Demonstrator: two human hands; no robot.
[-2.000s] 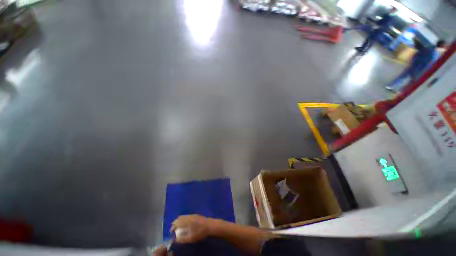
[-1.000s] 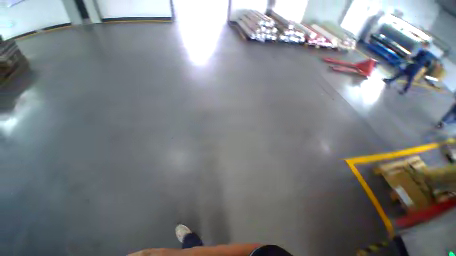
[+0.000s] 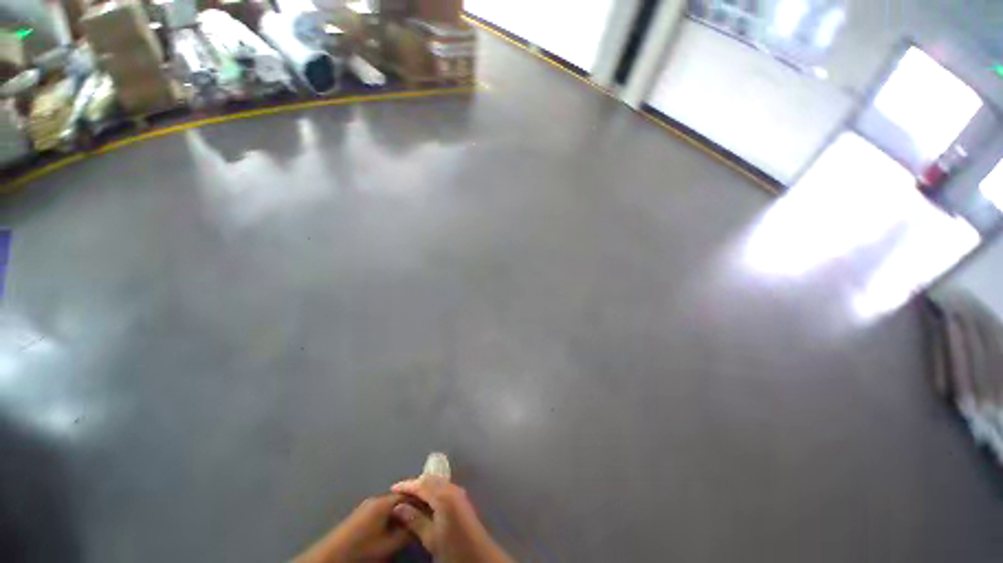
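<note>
My left hand [image 3: 372, 530] and my right hand [image 3: 449, 521] are bare and meet at the bottom centre of the head view. Their fingers touch and overlap. The image is blurred, and I cannot tell whether anything small is between them. A pale rounded thing [image 3: 437, 464] shows just beyond the fingers; it looks like the tip of my shoe, but its lower part is hidden by my hands.
Grey floor [image 3: 363, 297] lies ahead. A yellow line [image 3: 220, 119] borders stacked cartons [image 3: 123, 55] and wrapped rolls [image 3: 248, 50] at the upper left. A white wall [image 3: 726, 105] and bright doorway [image 3: 918, 99] are at the upper right. More rolls [image 3: 973, 368] lie at the right edge.
The view has swung left; the pallet truck, the people and the yellow-marked corner are out of view. Both hands now show, touching, where one forearm crossed the bottom edge a second ago.
</note>
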